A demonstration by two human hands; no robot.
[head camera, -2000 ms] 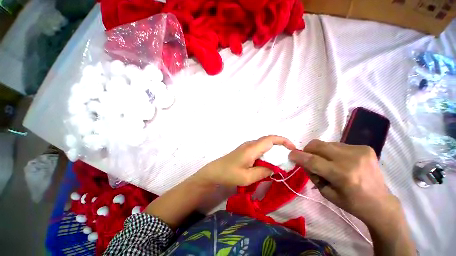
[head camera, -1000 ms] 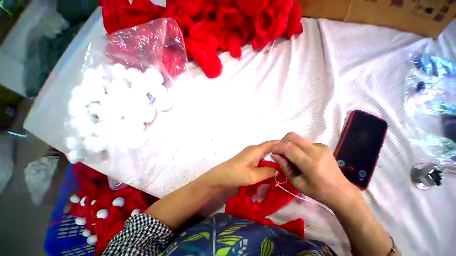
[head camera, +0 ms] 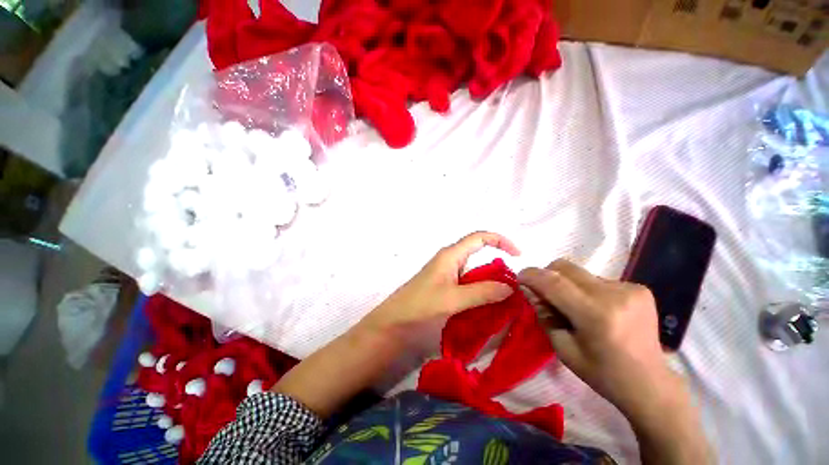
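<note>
A red plush piece (head camera: 495, 331) hangs from my left hand (head camera: 445, 289) at the table's front edge, its narrow ends towards my lap. My left thumb and fingers pinch its top edge, with a bit of white pom-pom (head camera: 482, 261) showing between them. My right hand (head camera: 595, 318) is close on the right, thumb and forefinger pinched together at the red fabric's top. A small dark item shows partly under its fingers. No needle can be made out, and the thread is not clearly visible.
A clear bag of pom-poms (head camera: 227, 195) lies left. A red plush heap (head camera: 427, 45) and a cardboard box (head camera: 709, 32) are at the far side. A smartphone (head camera: 673, 263), a shiny metal item (head camera: 787, 325) and clear plastic bags (head camera: 791, 182) lie right. A blue basket (head camera: 123, 409) holds red pieces with white balls.
My right hand came in over the pom-pom, then moved back slightly right. The red piece now hangs more open below my left hand. The white thread seen before no longer shows clearly.
</note>
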